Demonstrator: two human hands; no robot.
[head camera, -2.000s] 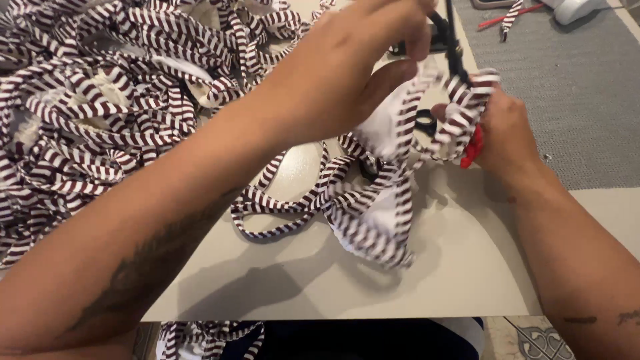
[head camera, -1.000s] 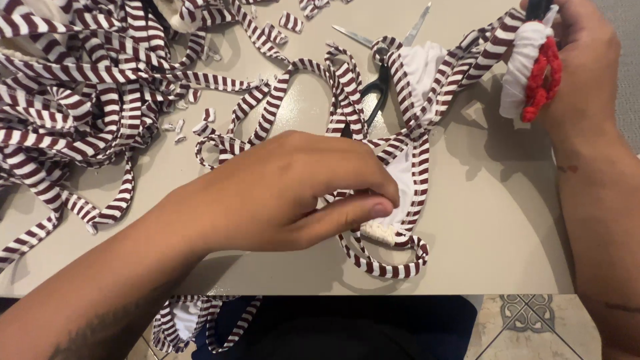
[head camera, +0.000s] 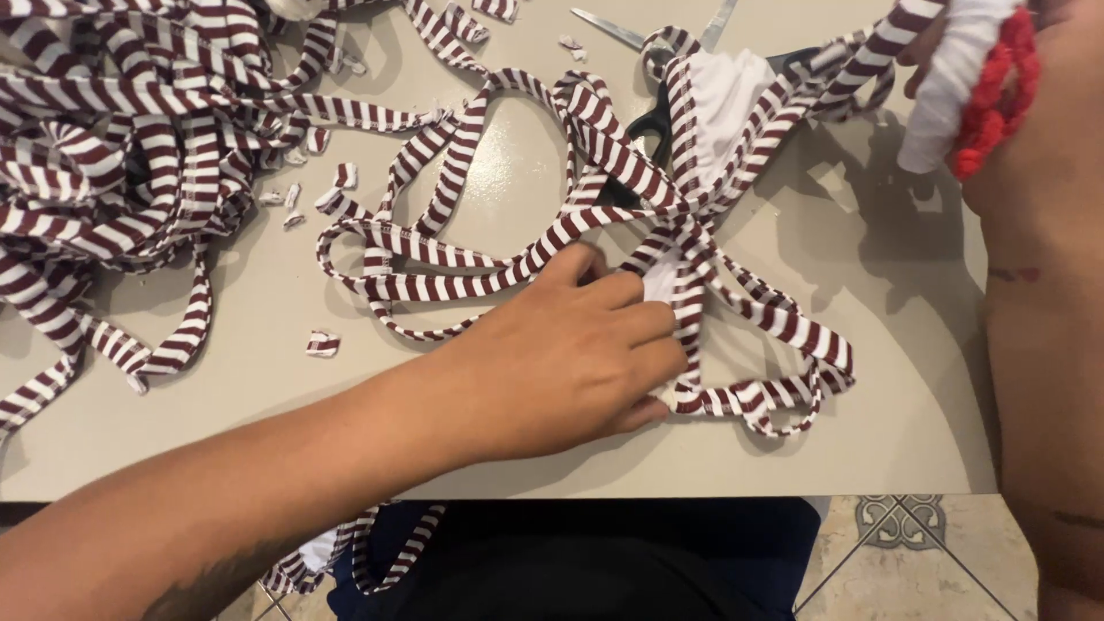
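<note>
A striped maroon-and-white bikini top with white-lined triangle cups and long straps lies spread on the table. My left hand is on its lower cup, fingers curled over the fabric edge, fingertips partly hidden. At the top right, my right hand is partly out of frame, near the striped straps that run up to it; its fingers are mostly hidden. A white cloth band and a red knitted or braided piece are at that hand. Black-handled scissors lie with spread blades beneath the straps.
A large tangled heap of striped straps covers the left of the table. Small cut fabric scraps lie scattered between heap and garment. Below the table's front edge, more striped fabric hangs over dark clothing on the lap, above a tiled floor.
The scissors, in use in my raised hands two seconds ago, lie on the table in the later frames. The straps have spread out, and the lower cup is now under my left hand.
</note>
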